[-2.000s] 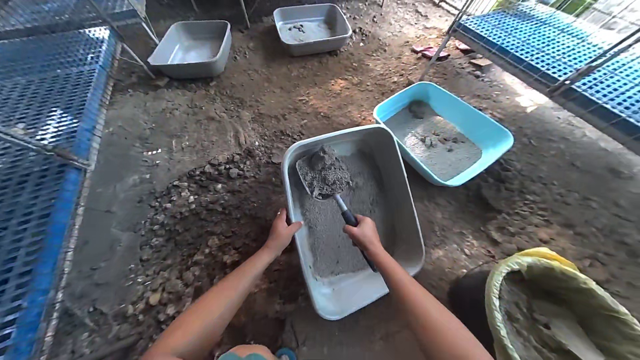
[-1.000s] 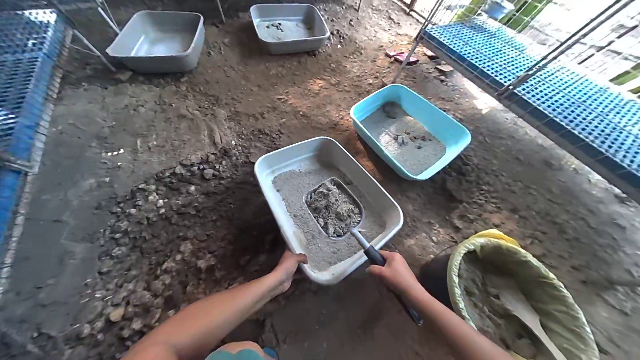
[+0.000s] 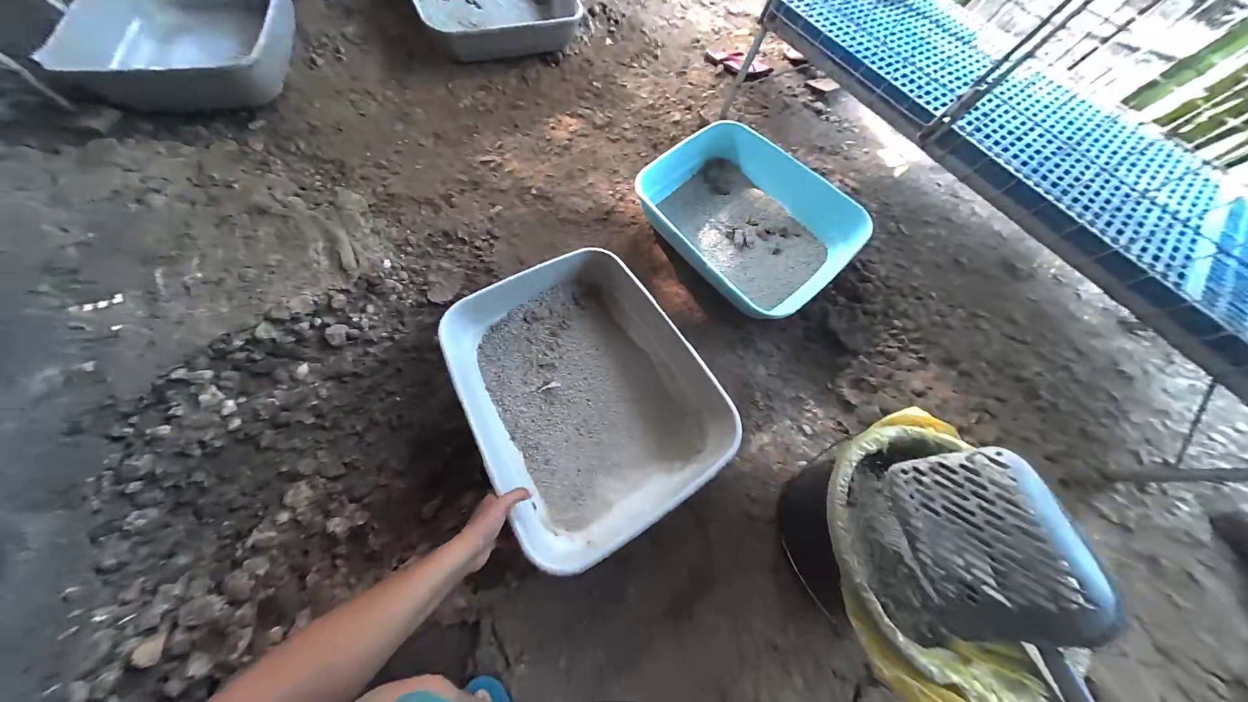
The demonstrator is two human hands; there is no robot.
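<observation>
My left hand (image 3: 487, 526) grips the near left rim of a grey plastic litter tray (image 3: 717, 414), thumb over the edge. Grey granular litter (image 3: 575, 409) covers part of its bottom. At the lower right, a slotted litter scoop (image 3: 994, 526) is tilted over a bin lined with a yellowish plastic bag (image 3: 858, 585); its slots show and no clumps are visible on it. Its handle runs down toward the bottom edge. My right hand is out of the frame, so its hold on the scoop cannot be seen. Grey material lies inside the bin.
A light blue tray (image 3: 843, 219) with litter stands just beyond the grey one. Two more grey trays (image 3: 185, 88) (image 3: 507, 41) are at the top left. Blue slatted platforms (image 3: 926, 58) with wire sides stand at the right. Loose stones (image 3: 224, 419) cover the ground at the left.
The scoop, earlier loaded with clumps over the grey tray, is now over the bin without a visible load. My right hand has left the view; my left still holds the tray.
</observation>
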